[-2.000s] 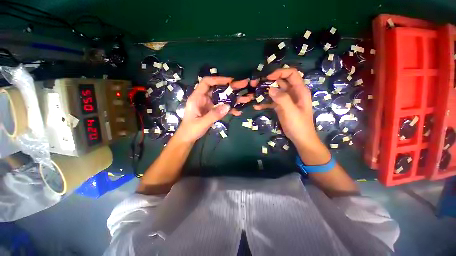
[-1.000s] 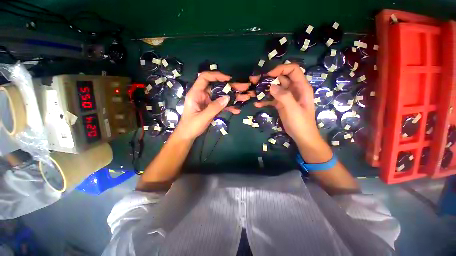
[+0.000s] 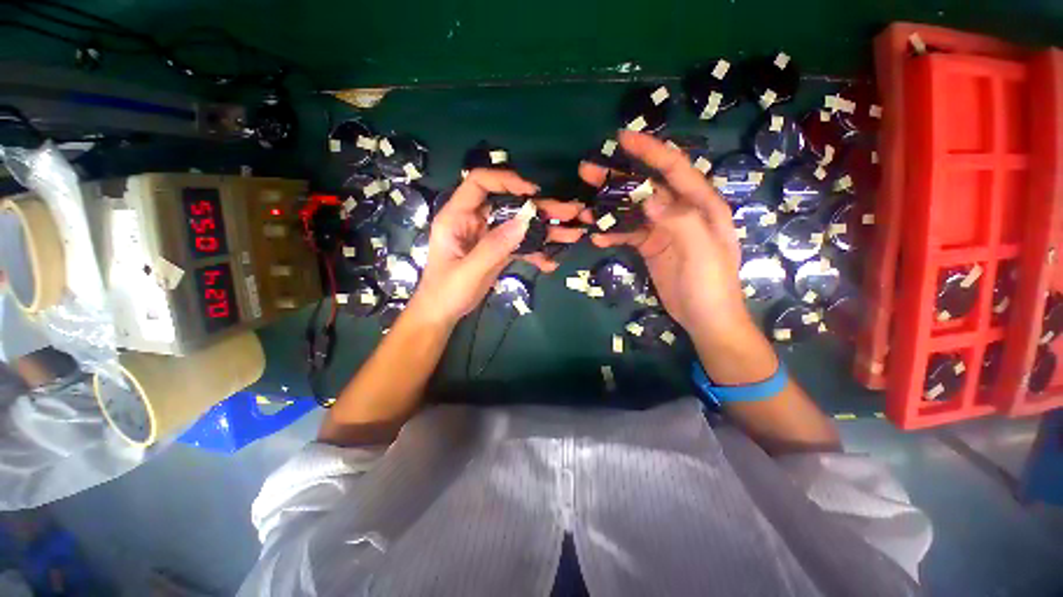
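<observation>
My left hand point(image 3: 464, 247) holds a glossy black round display unit point(image 3: 513, 217) between thumb and fingers, with a cream tape tab on it. My right hand point(image 3: 690, 233) is close on its right, with a second round unit point(image 3: 618, 201) among its fingers. Its index finger is raised off that unit. The two units are side by side with a small gap, partly covered by fingertips. A thin black wire point(image 3: 476, 338) runs on the bench below my left hand.
Taped round units lie in a left cluster point(image 3: 400, 208) and a right cluster point(image 3: 798, 238). A power supply point(image 3: 152, 262) with red readouts, a red clip lead point(image 3: 317, 212), a tan roll point(image 3: 192, 379) and a blue piece point(image 3: 245, 420) are at left. Red compartment trays point(image 3: 958, 233) stand at right.
My right index finger has lifted and spread away from its unit. My left thumb has shifted over its unit. Both hands stay in nearly the same place.
</observation>
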